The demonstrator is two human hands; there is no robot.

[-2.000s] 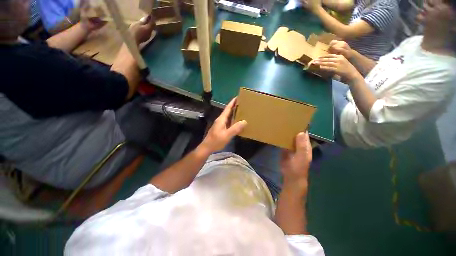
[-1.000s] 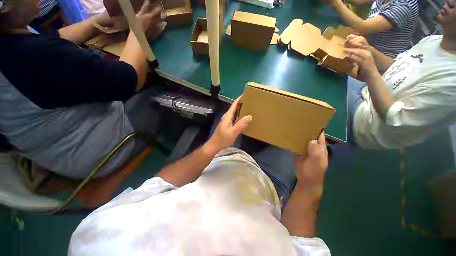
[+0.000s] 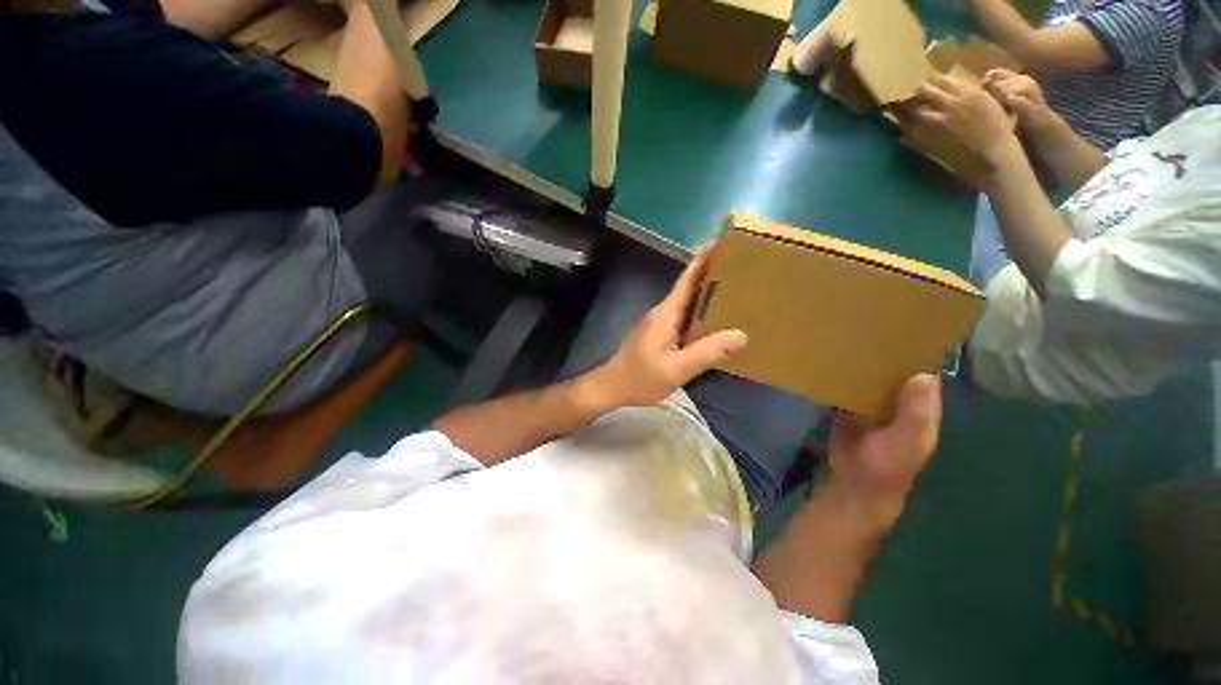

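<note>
A plain brown tuck-top carton [image 3: 833, 316], shut into a shallow block, is held tilted over the near edge of the green bench, with its broad face towards me. My left hand [image 3: 666, 351] grips its left end, thumb on the broad face and fingers behind. My right hand [image 3: 884, 448] grips its lower right corner, thumb at the edge. The fingers of both hands are partly hidden behind the carton.
The green workbench [image 3: 696, 167] bears an open brown box [image 3: 565, 47] and a brown box block [image 3: 720, 40]. A person at right folds a partly folded box [image 3: 870, 54]. Another person [image 3: 174, 134] sits at left. A cream post [image 3: 607, 107] stands at the bench edge.
The carton and both my hands have moved to the right in the picture, and more of the carton's top edge shows. The bench has shifted up in view. The box at right is folded up more.
</note>
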